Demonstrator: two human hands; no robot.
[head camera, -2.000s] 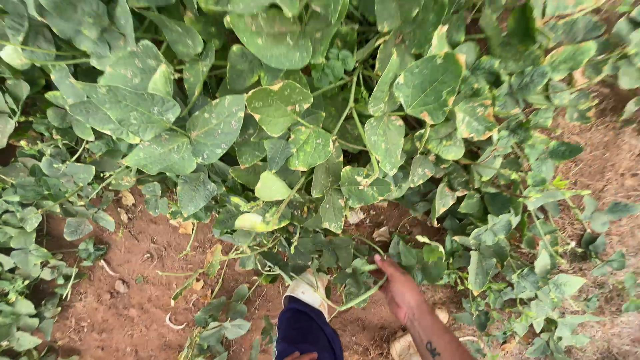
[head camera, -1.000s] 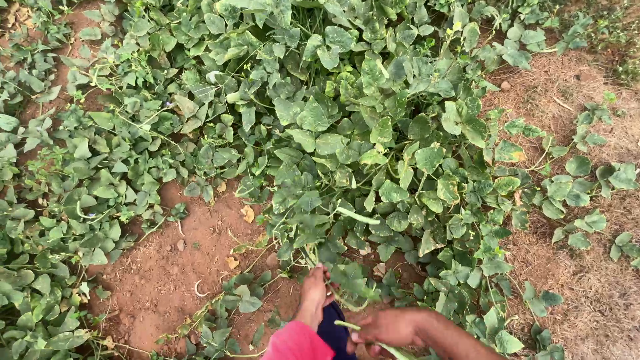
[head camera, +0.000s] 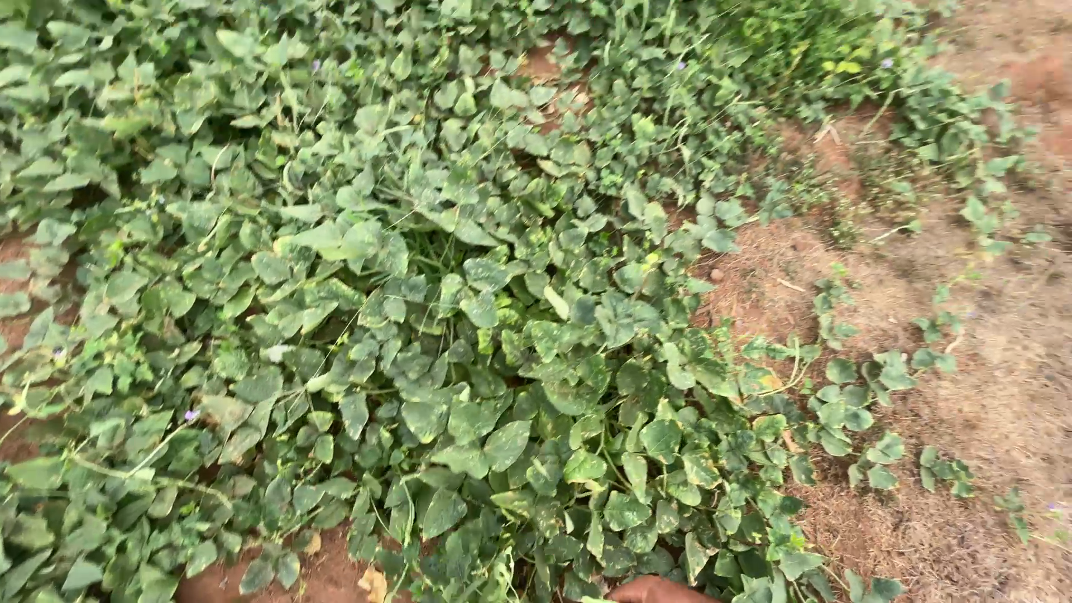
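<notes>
At the bottom edge of the head view, part of my right hand (head camera: 657, 590) shows low among the leaves. A pale green tip, perhaps of a pod (head camera: 596, 600), lies at its left side; the fingers are mostly cut off by the frame, so the hold cannot be told. My left hand is out of view. Broad green leaves of leafy vines (head camera: 578, 385) surround the visible hand, many of them spotted or yellow at the edges.
Dense vines spread over the left and middle, with a small purple flower (head camera: 191, 415) at the left. Reddish bare soil (head camera: 327, 574) shows at the bottom left. Dry soil with straw-like litter (head camera: 946, 435) lies along the right, crossed by trailing vine stems (head camera: 846, 402).
The view has swung up and away over the vines. My left hand, on the vines a second ago, is out of frame, and my right hand shows only at the bottom edge.
</notes>
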